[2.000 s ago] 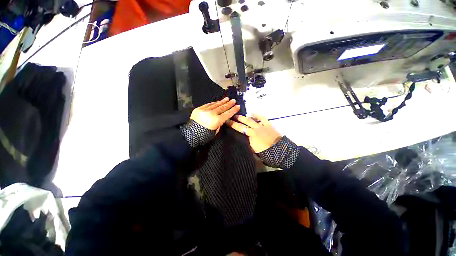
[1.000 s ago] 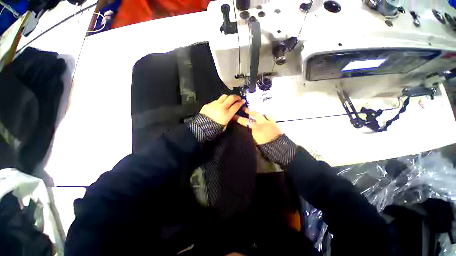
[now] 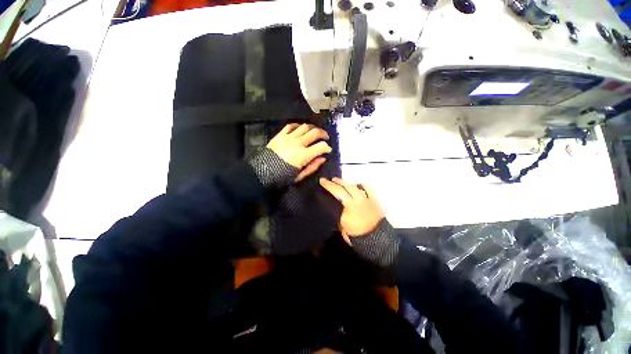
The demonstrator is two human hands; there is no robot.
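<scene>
A large black padded panel (image 3: 207, 83) lies flat on the white table left of and below the needle. A camouflage band (image 3: 254, 72) runs down it, and a black strap (image 3: 214, 114) crosses the band. The panel's right edge lies at the presser foot (image 3: 337, 110). My left hand (image 3: 299, 148) lies flat on the panel just below the foot, fingers somewhat apart. My right hand (image 3: 356, 207) is lower, at the panel's right edge, fingertips pressing on it; its thumb is partly hidden. The white sewing machine (image 3: 443, 41) stands above.
A dark heap (image 3: 38, 117) lies at the table's left. A white sack (image 3: 34, 235) with black pieces is at the lower left. A shiny clear bag (image 3: 484, 252) with dark pieces is at the lower right. A black jointed metal piece (image 3: 495, 162) lies on the machine bed.
The panel has moved up past the foot, and more of it shows above my left hand. My right hand has moved down along the edge, away from the needle and my left hand.
</scene>
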